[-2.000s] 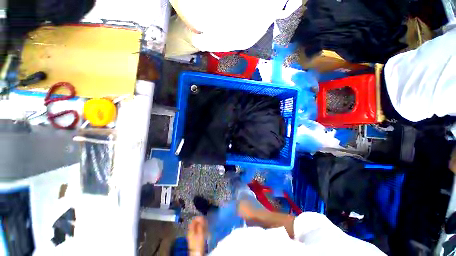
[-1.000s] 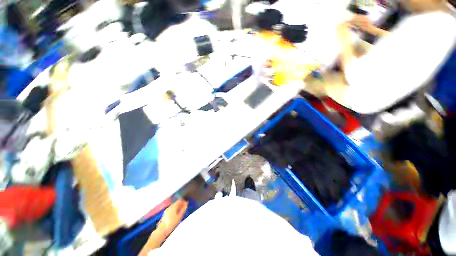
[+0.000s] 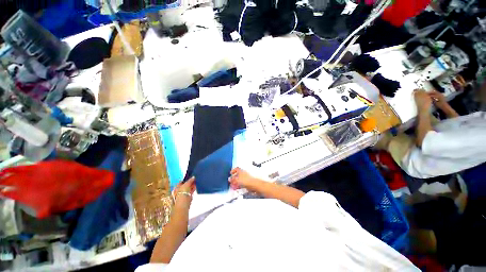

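Note:
A blue cut panel lies on the white worktable in front of me, at the near end of a black panel. My left hand is at the blue panel's near left corner, fingers closed on its edge. My right hand is at its near right edge, fingertips on the fabric. Whether other layers lie beneath cannot be told.
A tan taped board and a red plastic bag lie to the left. A white overlock machine stands right of the panels. A blue crate is below the table edge. Another person's hands are at the far right.
The view has turned from the floor crate to the table. Both hands are now at the blue panel; a second ago one hand showed below the table edge, away from it.

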